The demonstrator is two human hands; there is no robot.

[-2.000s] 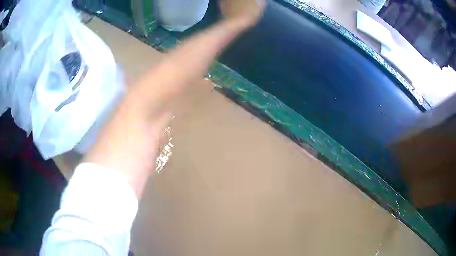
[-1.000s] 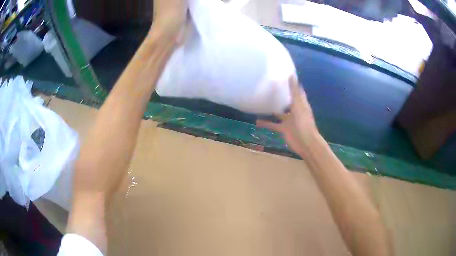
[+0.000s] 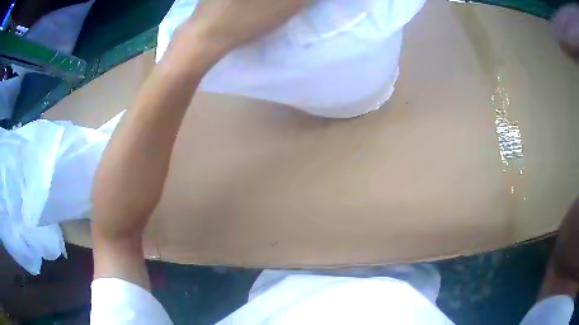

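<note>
A white bagged bundle (image 3: 317, 70) lies on the tan cardboard-covered table (image 3: 355, 184) at the top centre, its far part cut off by the frame's top edge. My left hand (image 3: 247, 22) lies over the upper left of the bag, touching it. Its fingers are out of the picture, so its grip cannot be seen. At the top right edge is a small blurred piece of a hand (image 3: 568, 28), apparently my right, away from the bag. My right forearm shows at the lower right edge. The bag hides what it contains.
Crumpled white poly bags (image 3: 57, 171) lie at the table's left end and hang over its edge. A green post (image 3: 44, 57) and rail stand at the upper left. Clear tape (image 3: 508, 139) shines on the cardboard at the right. My white clothing (image 3: 343, 298) shows below the table's near edge.
The white bag has moved from over the conveyor onto the table, nearer to me. My right hand has left the bag and gone right. The view has tilted down.
</note>
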